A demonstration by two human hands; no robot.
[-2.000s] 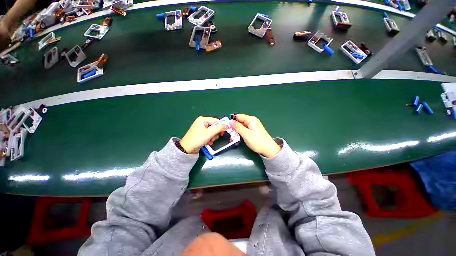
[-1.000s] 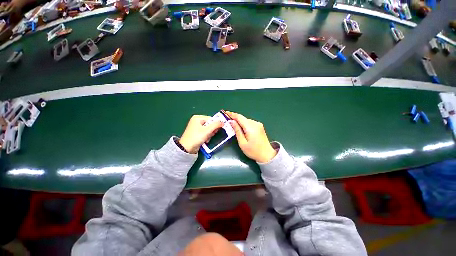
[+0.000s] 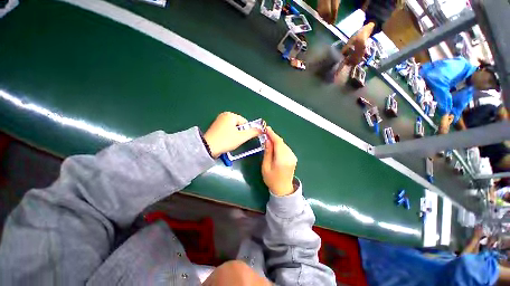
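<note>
A white plastic housing (image 3: 247, 152) with a large window opening is held tilted above the dark green bench (image 3: 184, 111). A blue battery (image 3: 226, 159) shows at its lower left corner. My left hand (image 3: 225, 134) grips the housing's left side, thumb on its top edge. My right hand (image 3: 279, 163) holds the right corner between thumb and finger. The fingertips hide the small inner parts at that corner.
A pale rail (image 3: 261, 89) separates the bench from a conveyor belt (image 3: 223, 42) with scattered housings. Loose blue batteries (image 3: 401, 198) lie at right. A metal post (image 3: 442, 142) crosses the right. People in blue (image 3: 447, 78) sit beyond the belt and at lower right.
The view has turned to the right and tilted, so people at the right now show. Both hands still hold the housing. A hand across the belt is now over a blurred item.
</note>
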